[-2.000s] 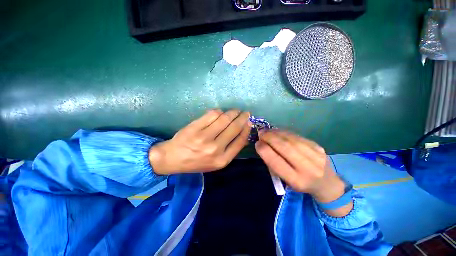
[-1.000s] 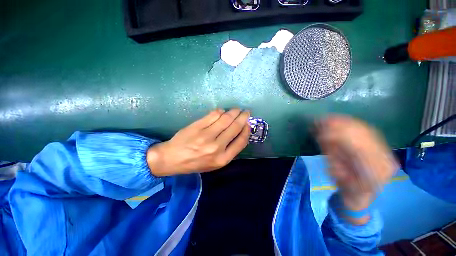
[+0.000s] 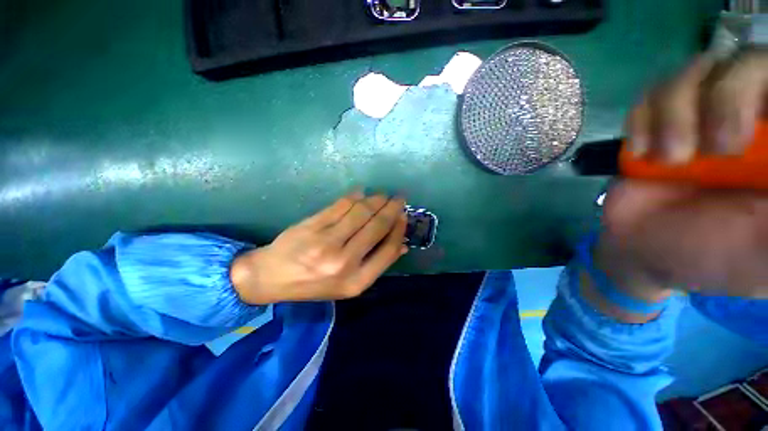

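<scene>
A watch case (image 3: pixel 421 228) with a shiny rim lies on the green mat near its front edge. My left hand (image 3: pixel 333 251) holds the case's left side with its fingertips, which cover part of it. My right hand (image 3: pixel 686 185), blurred and partly cut off by the right edge, grips the orange body of the electric screwdriver (image 3: pixel 600 157). Its black nose points left, close to the right of the round screw dish (image 3: pixel 521 109). Loose silver screws cover the dish's right part.
A black foam tray (image 3: pixel 295 42) with cases in its pockets lies at the top. A torn patch (image 3: pixel 417 122) marks the green mat (image 3: pixel 93 109) left of the dish. A blue strap (image 3: pixel 623 290) is on my right wrist. A clear plastic bag (image 3: pixel 741 32) is at the upper right.
My right hand has left the case, moved right and taken hold of the orange screwdriver. The screwdriver has come further into view, closer to the dish. My left hand stays at the case.
</scene>
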